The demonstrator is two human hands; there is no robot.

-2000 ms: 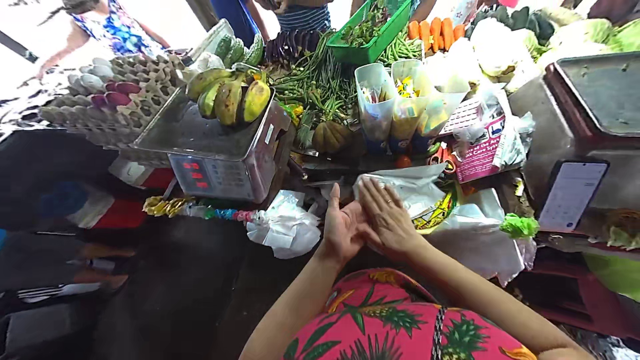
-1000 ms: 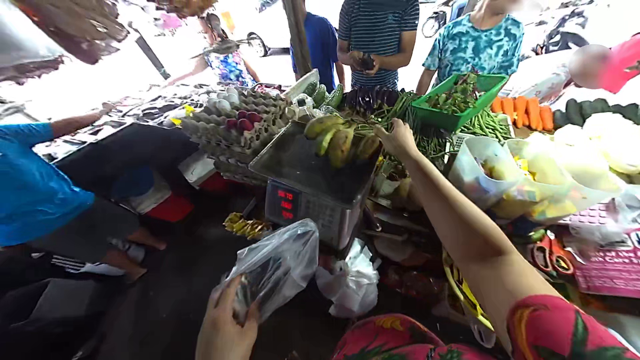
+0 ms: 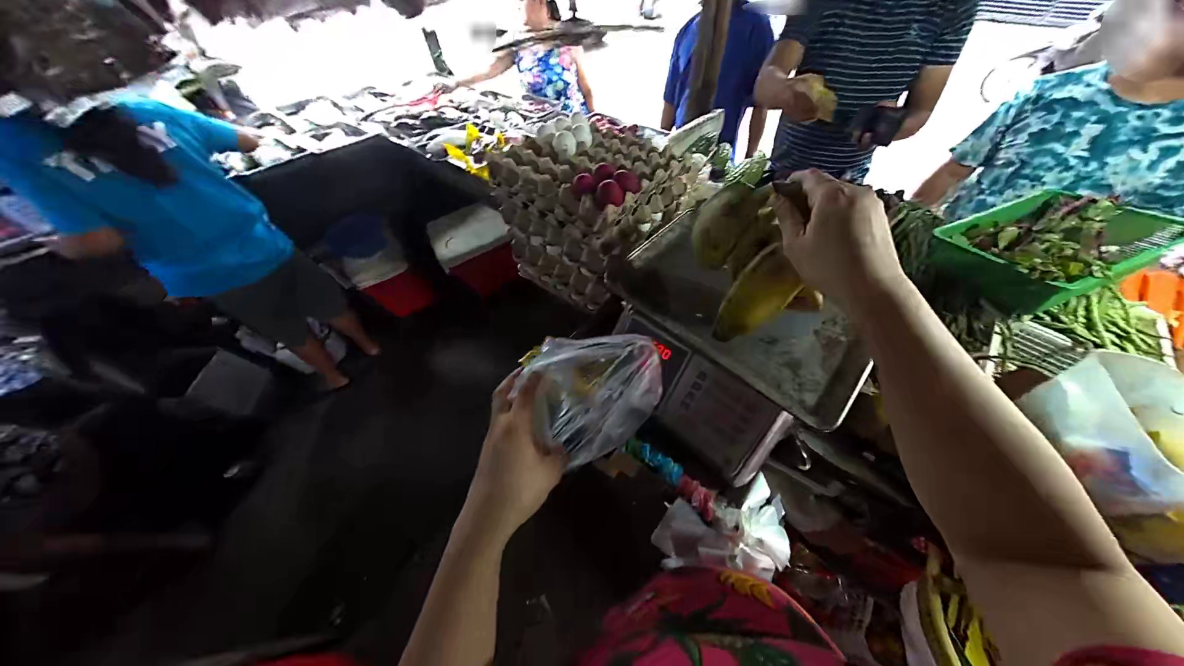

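Note:
My left hand grips a clear plastic bag, which is held in front of the digital scale's lit display. On the metal pan of the scale lies a bunch of green-yellow bananas. My right hand has its fingers closed at the top of the bunch, at its stem end. The bananas still seem to rest on the pan; whether they are lifted at all I cannot tell.
Stacked egg trays with white and red eggs stand behind the scale. A green basket of leafy vegetables is at right. White plastic bags hang below the scale. A co-worker in a blue shirt bends at left; several people stand across the stall.
My hands were together two seconds ago. One second ago my left hand held the bag and my right reached beside the bananas; now it grips their top. The view has swung left.

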